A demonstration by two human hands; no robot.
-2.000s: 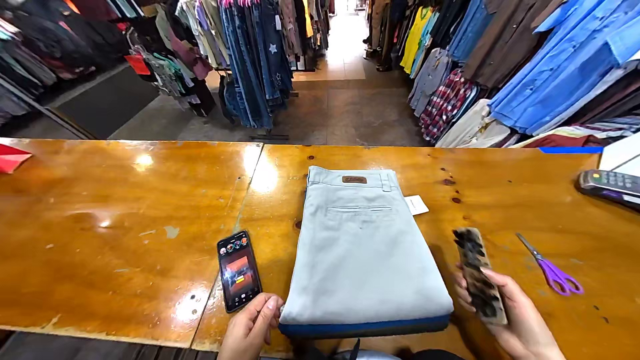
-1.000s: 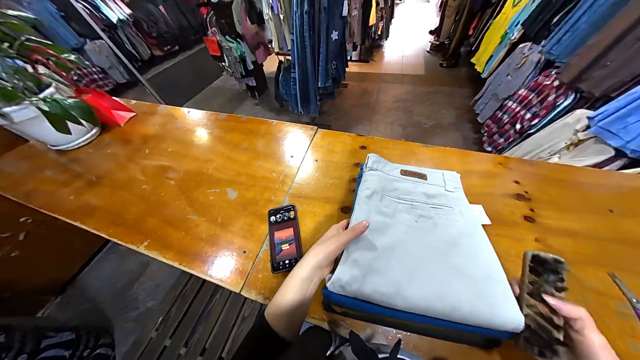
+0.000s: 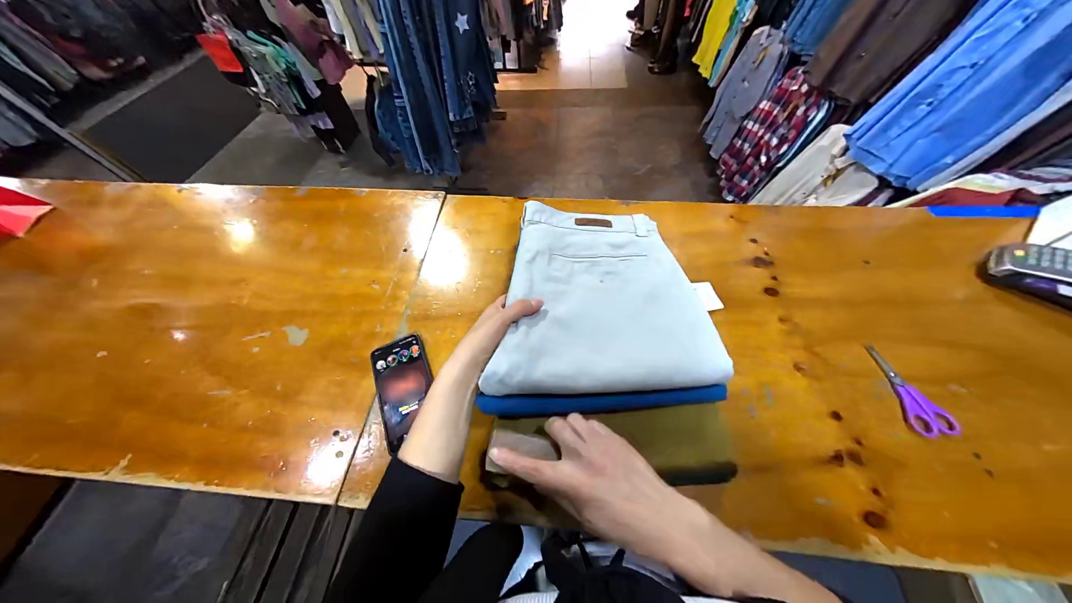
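Observation:
Folded light grey-blue trousers (image 3: 611, 318) with a brown waistband patch and a white tag (image 3: 708, 296) lie on top of a stack. Under them are a folded blue garment (image 3: 603, 401) and an olive-green one (image 3: 670, 435) nearer to me. My left hand (image 3: 498, 331) grips the left edge of the light trousers, thumb on top. Over the front of the olive garment, my right hand (image 3: 578, 469) has its fingers around a blurred brownish block-like object (image 3: 523, 442), which looks like the patterned one from before.
A lit smartphone (image 3: 402, 389) lies left of the stack. Purple-handled scissors (image 3: 913, 398) and a remote control (image 3: 1034, 261) lie on the wooden counter (image 3: 209, 335) at the right. Red paper (image 3: 18, 211) is at the far left. Clothes racks stand beyond.
My right hand has moved left, from beside the stack to its front, with the patterned object. More of the olive garment shows below the blue one. My left hand stays at the trousers' left edge.

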